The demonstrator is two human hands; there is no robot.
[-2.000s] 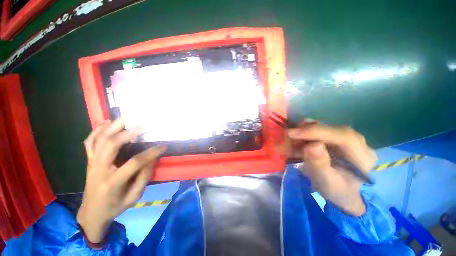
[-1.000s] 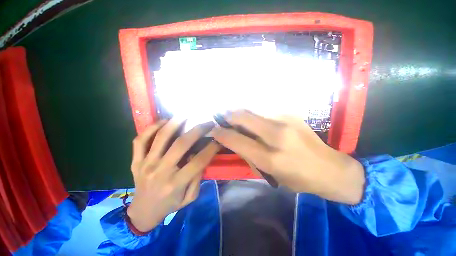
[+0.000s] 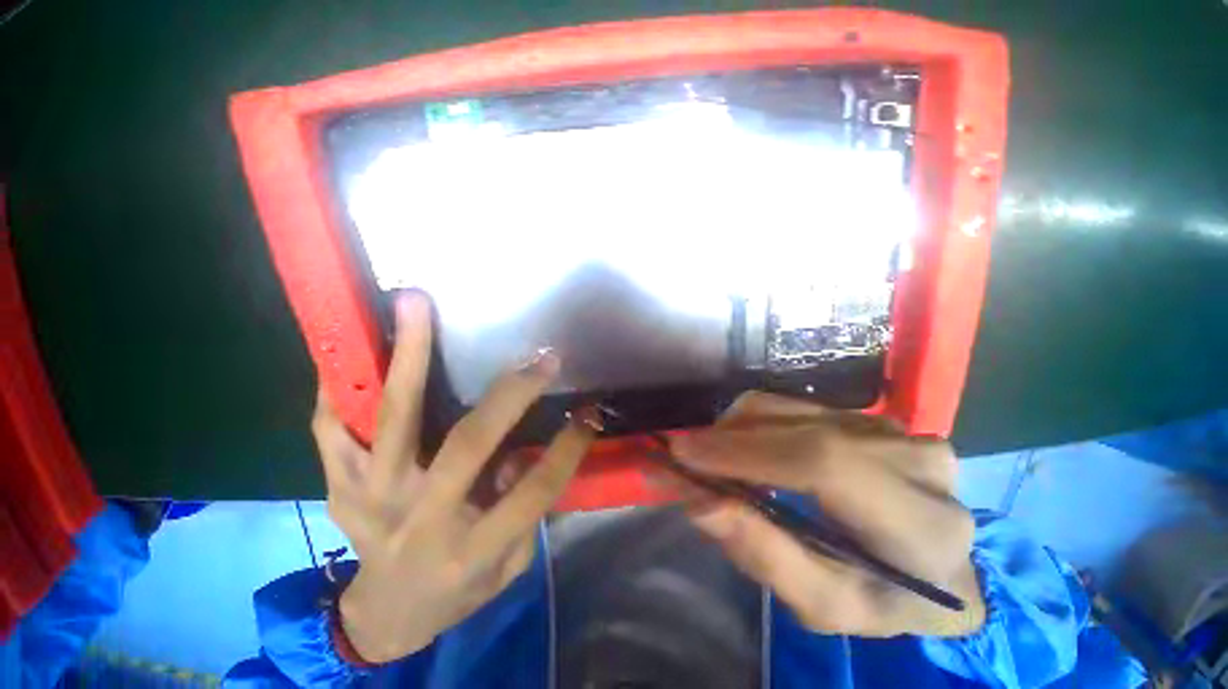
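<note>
An open tablet [image 3: 633, 404] lies in a red foam tray [image 3: 313, 283] in front of me. Its battery [image 3: 606, 202] glares white, with a greyish shaded part near me. The mainboard [image 3: 828, 323] shows at the right end, and a small green patch [image 3: 455, 113] at the upper left. My left hand [image 3: 451, 498] is spread over the near left part, fingertips on the battery and the near edge, holding nothing. My right hand [image 3: 835, 505] holds dark tweezers [image 3: 822, 538] by the tray's near edge. Their tip points left toward my left fingertips; exact contact is unclear.
The tray lies on a dark green bench [image 3: 1104, 310]. Red foam trays [image 3: 41, 471] stand at the left edge. A blue sleeve [image 3: 67, 592] shows below them. My own blue smock and a dark grey panel [image 3: 660, 592] are below the bench edge.
The tray first shifted right, then its left side swung back left. My right hand came in from the tray's right side, reached over the battery, and has drawn back to the near edge.
</note>
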